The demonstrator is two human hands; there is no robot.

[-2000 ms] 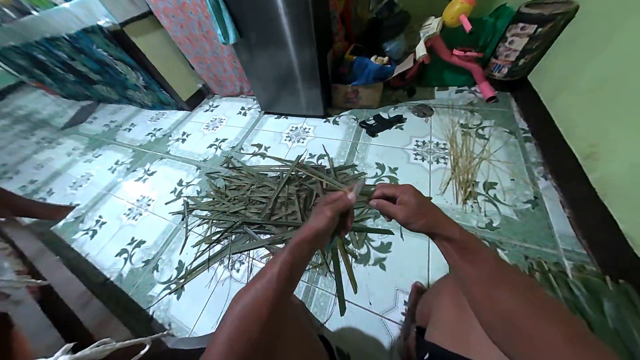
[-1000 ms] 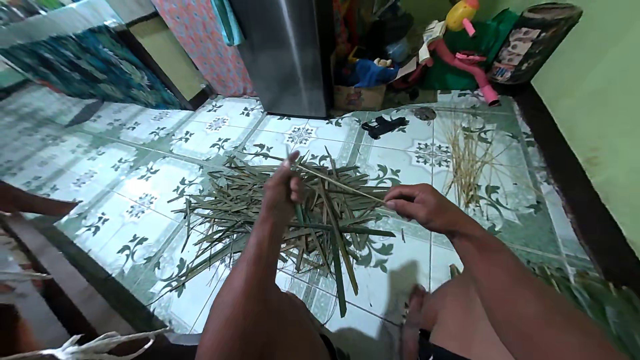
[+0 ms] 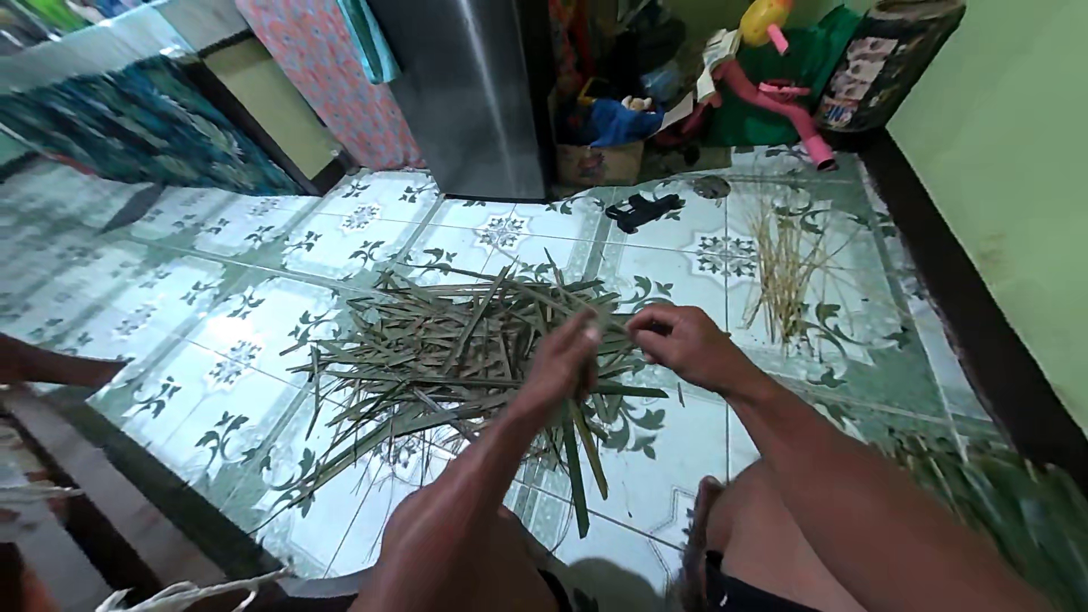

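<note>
My left hand (image 3: 568, 353), blurred, is closed over the right side of a loose pile of green-brown leaf strips (image 3: 442, 340). A small pale, blade-like piece (image 3: 592, 330) shows at its thumb; blur hides what it is. Close by on the right, my right hand (image 3: 680, 340) pinches the end of a narrow leaf strip between thumb and forefinger. That strip runs up and left past my left hand, over the pile. Thin yellowish leaf ribs (image 3: 784, 280) lie in a bundle on the tiled floor, beyond my right hand.
Green leaves (image 3: 986, 501) lie at the lower right. A black object (image 3: 643, 211) rests on the tiles before a cardboard box (image 3: 599, 163) and a dark refrigerator (image 3: 472, 93). A wooden bench-like edge (image 3: 102, 484) and someone's limb (image 3: 59, 361) are at left; a green wall (image 3: 1011, 170) stands right.
My left hand moved up and left along the strip, away from my right hand, and is now back close beside it. My right hand stays near the pile's right side.
</note>
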